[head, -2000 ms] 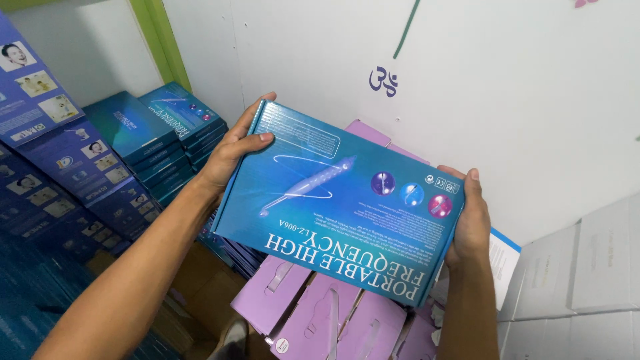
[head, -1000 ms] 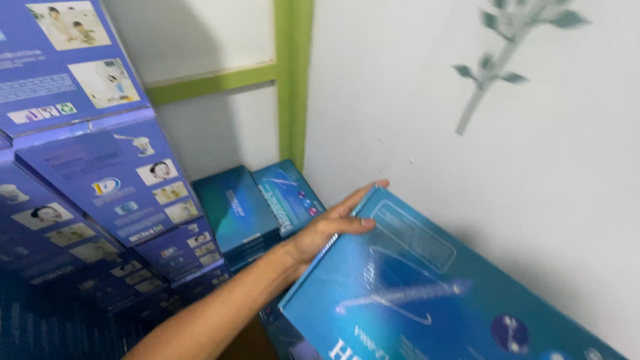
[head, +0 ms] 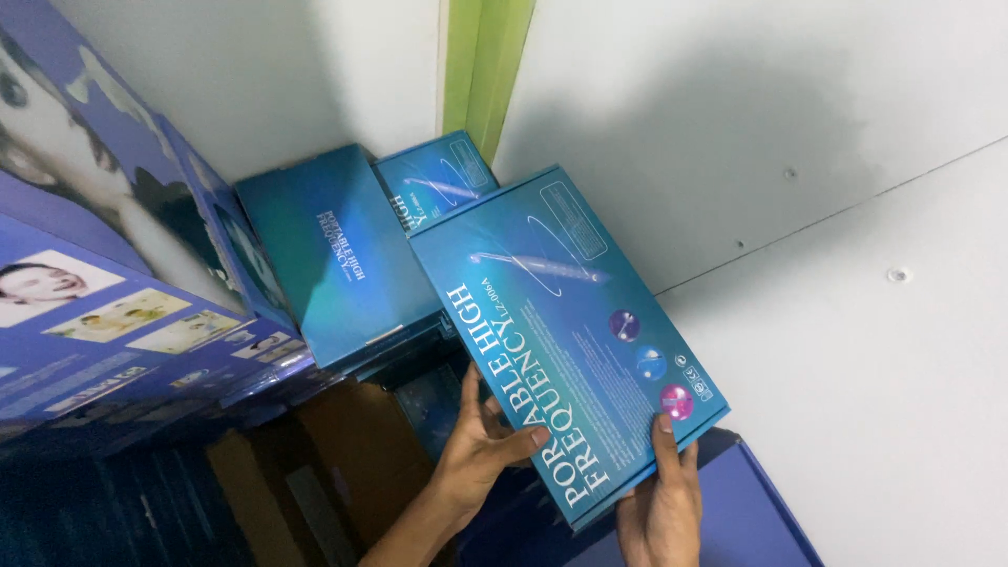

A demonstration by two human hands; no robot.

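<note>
A flat teal-blue cardboard box (head: 563,331), printed with a wand and three round pictures, is held tilted near the corner. My left hand (head: 492,453) grips its lower left edge, thumb on the top face. My right hand (head: 665,492) holds the near right end, thumb on top and fingers at the side or below. The far end of this box overlaps part of a similar teal box (head: 441,177) in the corner. Beside that one, another teal box (head: 339,260) lies on a stack. Whether the held box rests on the one behind cannot be told.
Purple-blue printed boxes (head: 157,291) are piled high at the left. White wall panels (head: 827,260) meet a green corner post (head: 480,71) behind the boxes. A purple-blue box (head: 732,504) is at the lower right, and a brown cardboard surface (head: 354,449) shows low down.
The held box has moved to the corner stacks, and its far end now overlaps a box there. My left hand has shifted from its upper left end to the lower left edge. The view has swung left.
</note>
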